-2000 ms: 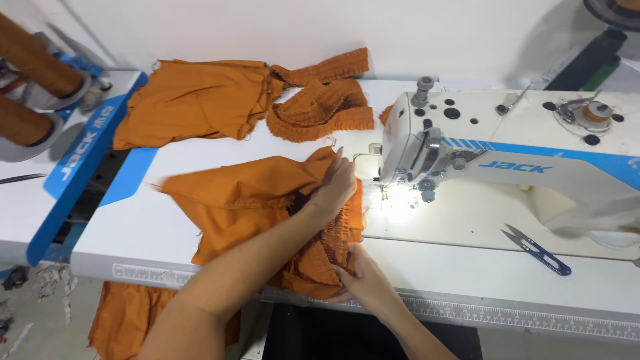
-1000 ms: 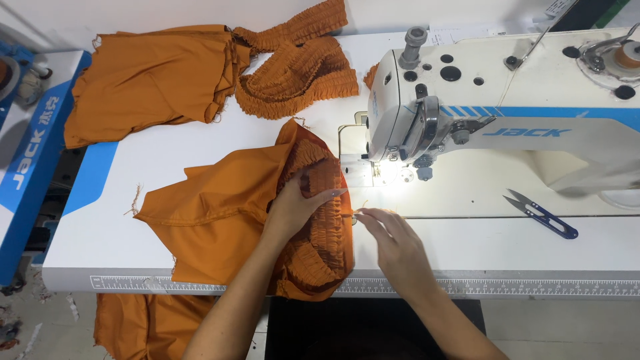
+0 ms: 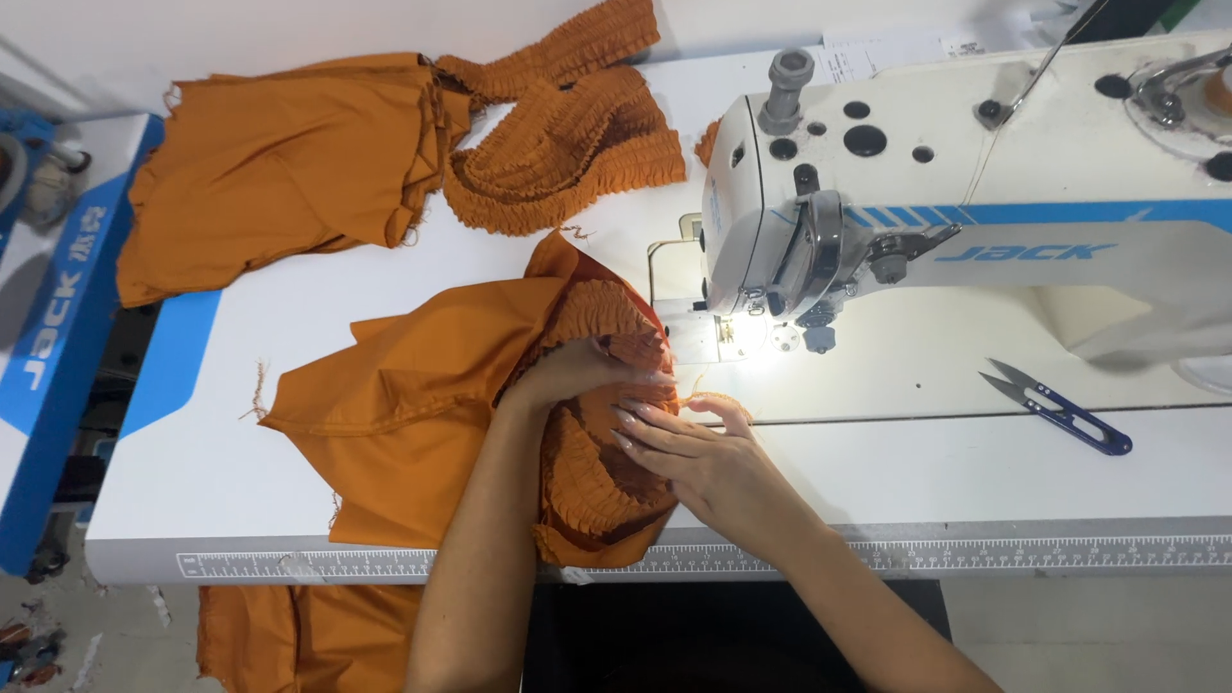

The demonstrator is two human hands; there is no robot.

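An orange-brown fabric garment piece (image 3: 414, 375) with a gathered, ruffled band (image 3: 587, 481) lies at the front of the sewing table, left of the needle area. My left hand (image 3: 577, 373) reaches inside its opening and holds the band near the right edge. Against that same edge, my right hand (image 3: 707, 452) grips the cloth, its fingers over the band and the forefinger by a loose thread end. The lit presser foot (image 3: 727, 329) of the Jack sewing machine (image 3: 924, 212) is just beyond both hands, apart from the cloth.
Behind the garment lie stacked orange-brown panels (image 3: 289, 173) and a folded ruffled strip (image 3: 568, 144). Blue-handled thread snips (image 3: 1064, 409) rest right of my hands. A ruler strip (image 3: 866, 553) runs along the table's front edge. More orange-brown cloth (image 3: 318, 635) hangs below; another Jack machine (image 3: 67, 279) stands left.
My right hand has moved left from beside the garment's right edge onto the ruffled band. My left hand stays at the band. The view has moved closer since the first frame.
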